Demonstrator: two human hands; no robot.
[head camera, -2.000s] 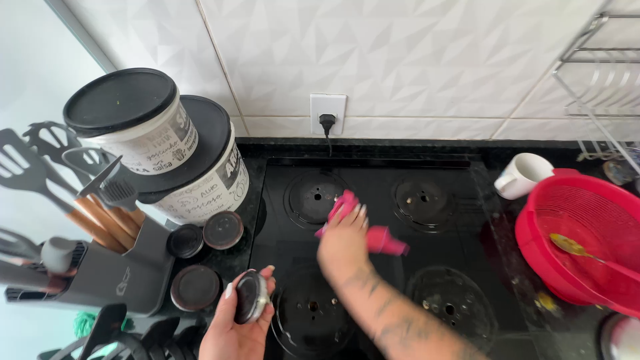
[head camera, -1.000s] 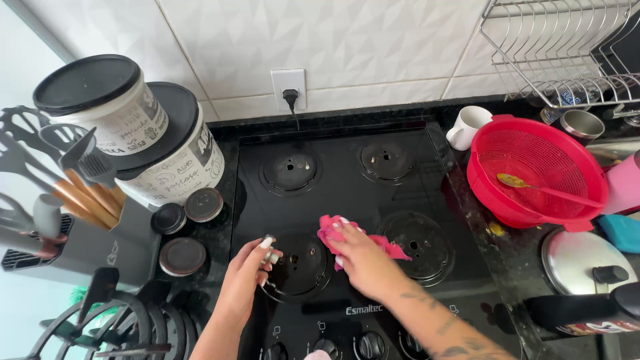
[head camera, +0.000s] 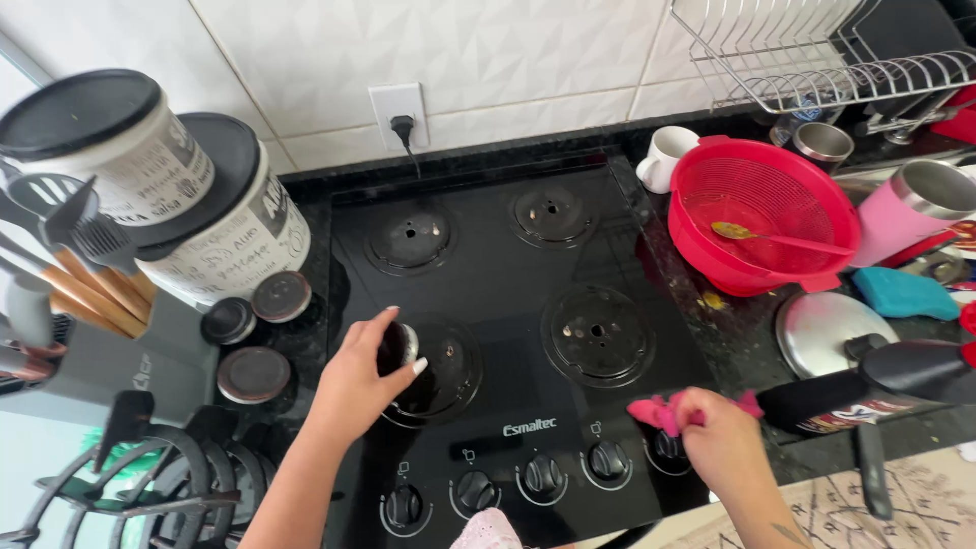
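Observation:
My left hand (head camera: 366, 374) grips a round burner cap (head camera: 398, 347) by its edge, tilted over the front left burner of the black glass cooktop (head camera: 488, 290). In my right hand (head camera: 709, 427) is a bunched pink cloth (head camera: 659, 413), at the cooktop's front right corner by the rightmost knob (head camera: 669, 444). The burner seats show no caps, among them the rear left one (head camera: 410, 235) and the front right one (head camera: 598, 332). Several other burner caps lie on the counter at left, one of them (head camera: 254, 374) nearest the grates.
Black pan grates (head camera: 191, 465), a utensil holder (head camera: 171, 366) and stacked tubs (head camera: 229, 236) stand at left. At right are a white mug (head camera: 666, 156), a red colander (head camera: 762, 263) with a spoon, a metal lid (head camera: 820, 332), a black bottle (head camera: 831, 396) and a wire dish rack (head camera: 854, 84).
My right hand has carried the pink cloth from between the front burners to the front right corner. The left hand still holds the cap near the front left burner. The view has shifted.

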